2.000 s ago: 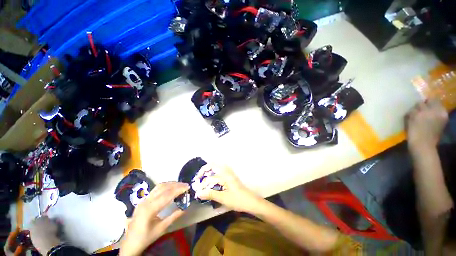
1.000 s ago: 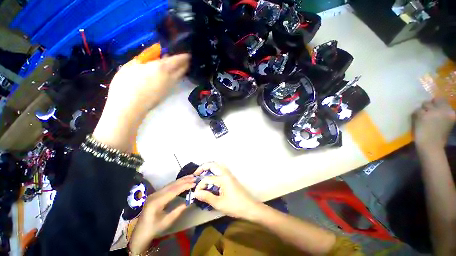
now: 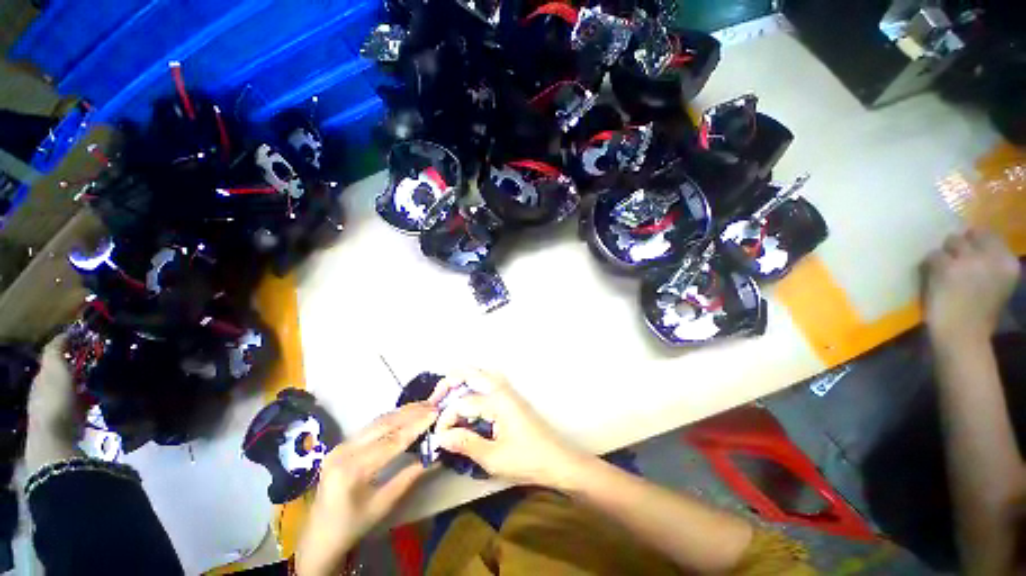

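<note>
A small black housing (image 3: 419, 389) is held low over the bench's front edge, mostly hidden by my fingers. My right hand (image 3: 495, 425) grips it from the right, with a small silvery part between the fingertips. My left hand (image 3: 369, 459) holds its left side with thumb and fingertips. A thin strand sticks up from the housing. Another black housing (image 3: 288, 443) with a pale ring board and red wire lies left of my left hand. A loose square module (image 3: 488, 288) lies farther back on the bench.
Black housings with red wires are piled behind (image 3: 647, 223) and at left (image 3: 169, 281). Blue trays (image 3: 203, 56) stand behind. A person's dark-sleeved arm (image 3: 96, 512) reaches in at far left. Another person's hand (image 3: 970, 281) rests at right. A red stool (image 3: 776, 473) is below.
The other person's dark-sleeved arm reached to the back pile and has withdrawn to the far left. A housing with a ring board now sits at that pile's left end. My hands have barely moved.
</note>
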